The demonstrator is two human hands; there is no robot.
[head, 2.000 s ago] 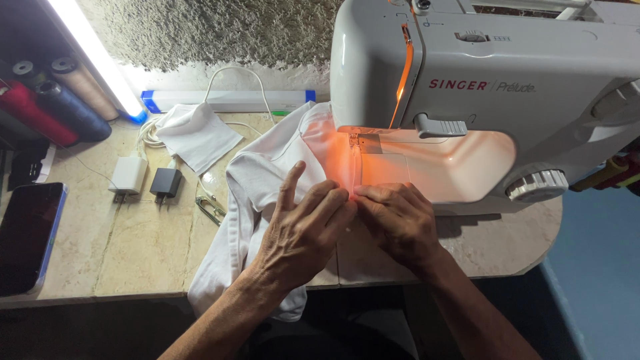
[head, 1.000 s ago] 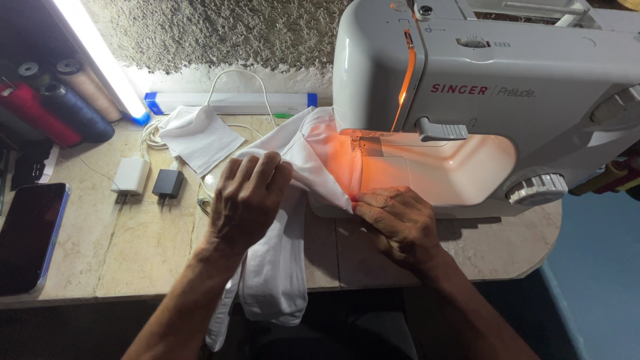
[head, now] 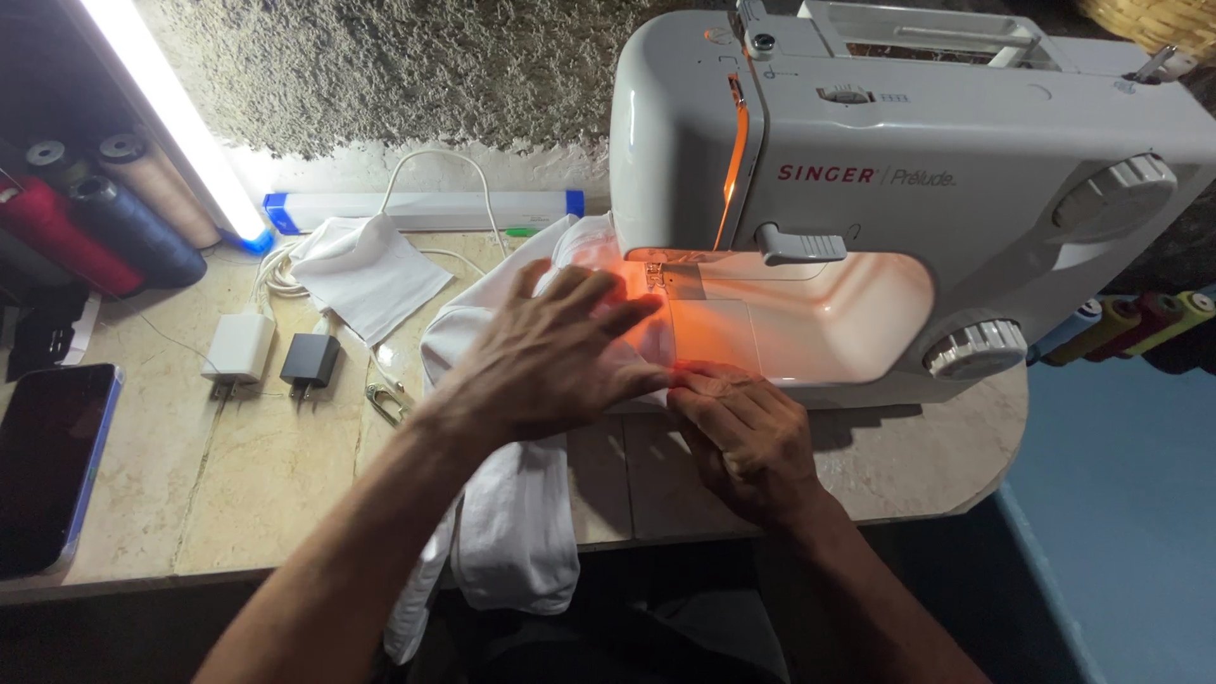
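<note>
A white Singer sewing machine (head: pixel 855 133) stands at the right, its orange light falling on the needle area. White fabric (head: pixel 518 522) lies to the left of its presser foot (head: pixel 655 275) and hangs over the table's front edge. My left hand (head: pixel 560 351) rests over the fabric beside the foot with its fingers spread; its thumb meets the cloth edge near my right hand. My right hand (head: pixel 746 432) pinches the fabric's edge at the front of the machine bed, with the fingers curled. The fabric under the left palm is hidden.
A smartphone (head: pixel 57 465), a white charger (head: pixel 239 348), a dark charger (head: pixel 310 359), a small white cloth (head: pixel 370 271) and a metal safety pin (head: pixel 387 404) lie at the left. Thread spools (head: pixel 138 228) stand behind them by a lit tube lamp (head: pixel 171 104). More spools (head: pixel 1121 323) are at the right.
My left hand has moved right from the raised fold of fabric to beside the presser foot, its fingers now spread. My right hand remains at the fabric edge.
</note>
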